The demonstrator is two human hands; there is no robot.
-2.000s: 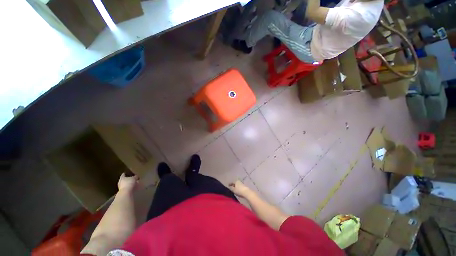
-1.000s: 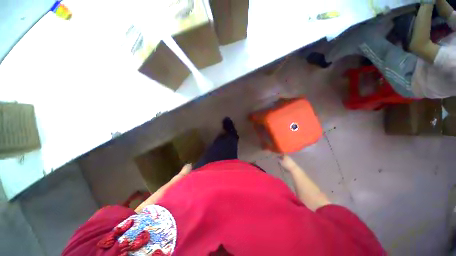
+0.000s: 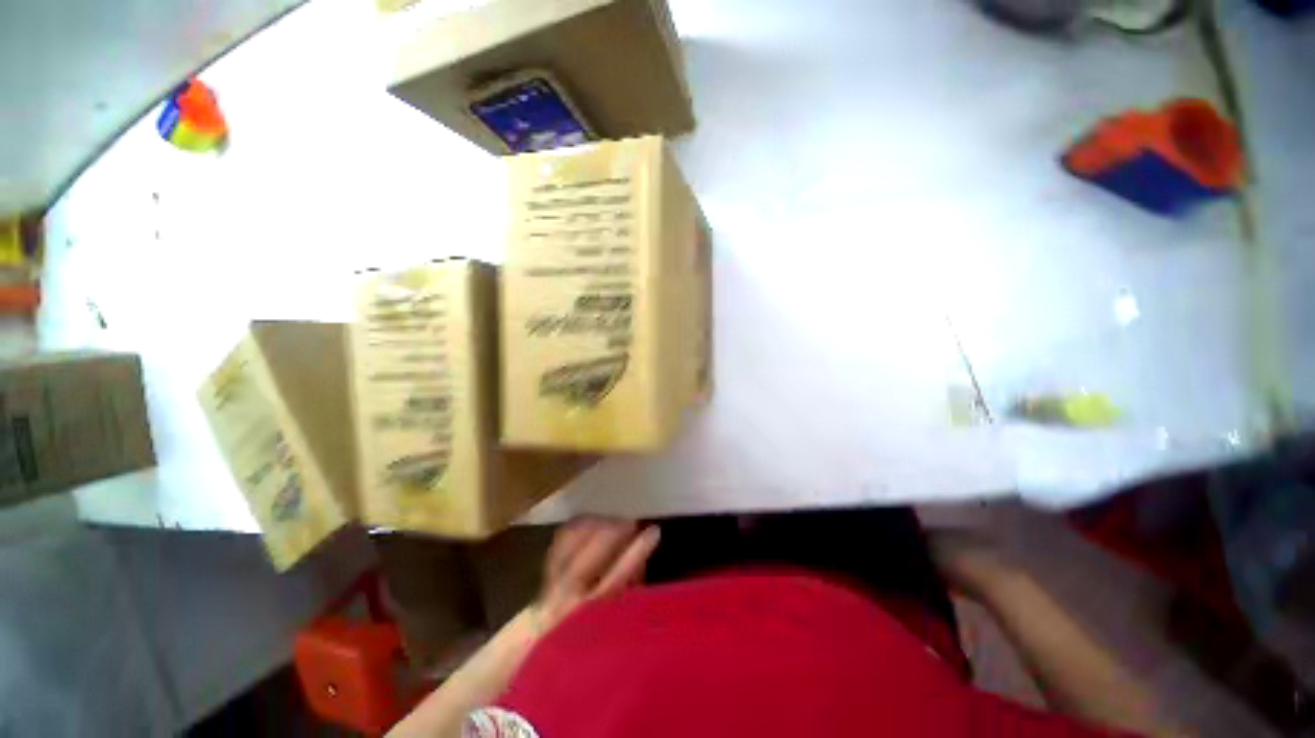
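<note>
Three brown inner cartons with dark print stand close together near the table's front edge: the largest carton (image 3: 577, 296), a middle carton (image 3: 418, 397) and a tilted carton (image 3: 267, 447) at the left. My left hand (image 3: 591, 559) is at the table edge just below the cartons, with no carton held; its fingers are partly blurred. My right hand (image 3: 959, 559) is low at the table edge, dim and blurred, and its fingers cannot be made out.
On the white table (image 3: 837, 274) are another carton (image 3: 606, 65) with a lit smartphone (image 3: 531, 116) against it, tape dispensers (image 3: 1161, 156) (image 3: 192, 116) and a yellow knife (image 3: 1067, 410). A carton (image 3: 72, 425) is at the left edge. An orange stool (image 3: 351, 663) is below.
The view has swung from the floor to the tabletop. The cartons now show whole in front, and the orange stool that was ahead has left the view. Both hands are now at the table's edge.
</note>
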